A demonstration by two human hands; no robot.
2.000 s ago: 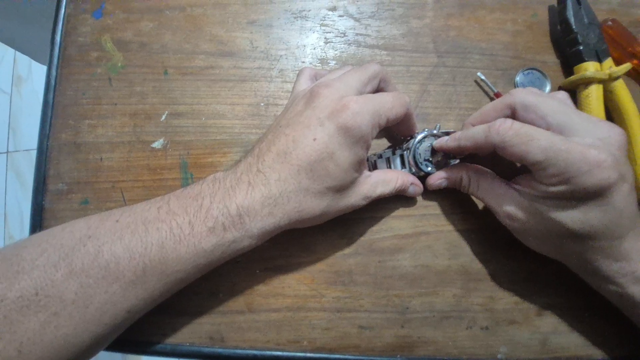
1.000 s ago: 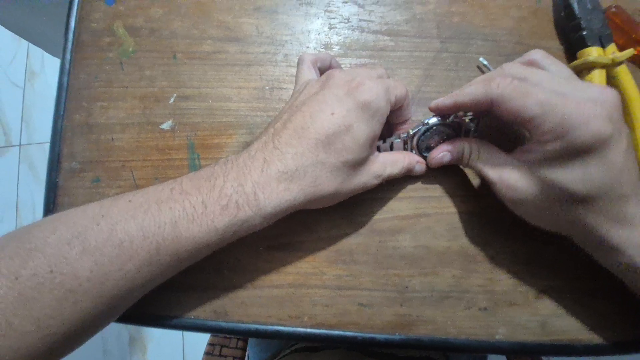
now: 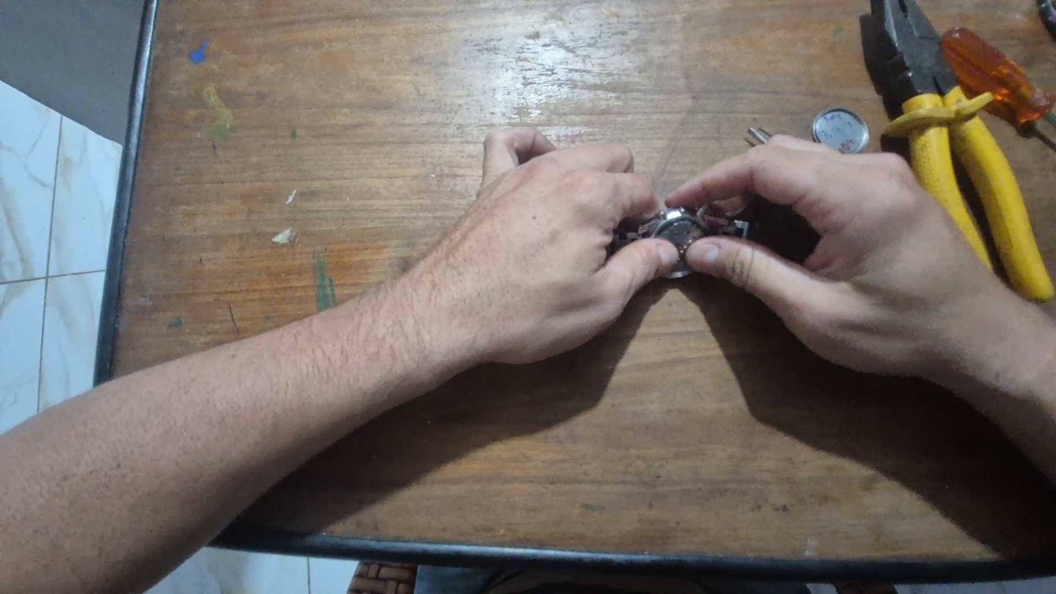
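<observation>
A wristwatch with a metal link bracelet [image 3: 681, 231] lies on the wooden table, its round case facing up and its inside apparently exposed. My left hand [image 3: 561, 239] grips the case and bracelet from the left, thumb on the near rim. From the right, my right hand [image 3: 833, 247] holds the case between thumb and index finger, the thumb at the near edge and the fingertip at the far edge. Both thumb tips nearly meet over the case. Much of the bracelet is hidden by my fingers. Behind my right hand lies a round metal watch case back [image 3: 840, 130].
Combination pliers with yellow handles [image 3: 932, 157] lie at the right, beside a screwdriver with a clear orange handle [image 3: 990, 70]. A small metal tool tip [image 3: 757, 135] shows beyond my right hand. The wooden table [image 3: 528, 462] has a dark edge; a woven chair part [image 3: 382, 577] is below it.
My right hand has shifted its grip: its fingers were over the middle of the case, and now its thumb and index finger are at the rim. My left thumb has moved onto the case.
</observation>
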